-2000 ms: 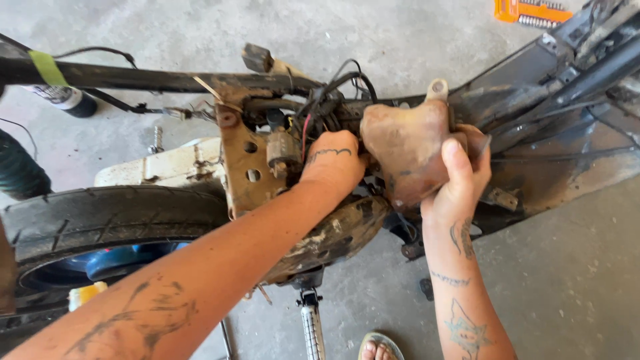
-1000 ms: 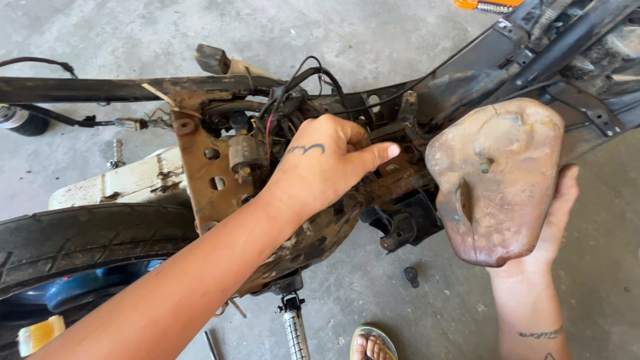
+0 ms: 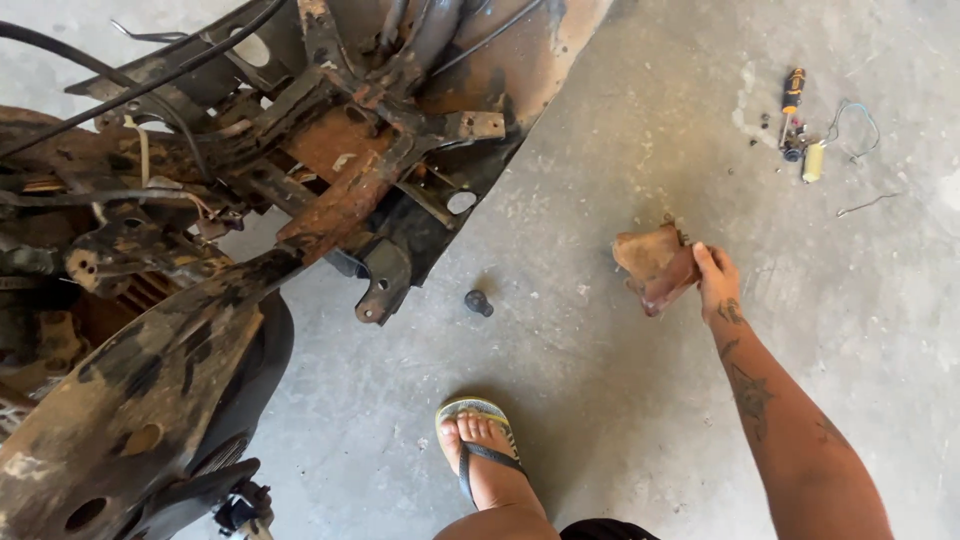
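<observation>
My right hand (image 3: 718,279) grips the edge of a dirty brown plastic container (image 3: 654,264), thumb on top, low over or on the concrete floor; whether it touches the floor I cannot tell. The container looks tilted, with a small fitting at its upper edge. To the left stands a stripped motorcycle frame (image 3: 337,199), rusty and greasy, with black cables running across it. My left hand is out of view.
A screwdriver (image 3: 793,90) lies at the upper right by small parts, a pale yellow cylinder (image 3: 813,162) with wires and a bent wire (image 3: 866,205). A black rubber part (image 3: 478,302) lies on the floor near my sandalled foot (image 3: 480,450).
My right hand has carried the brown container away from the frame, out to the right and down toward the floor. My left hand has left the view, which has swung to the right.
</observation>
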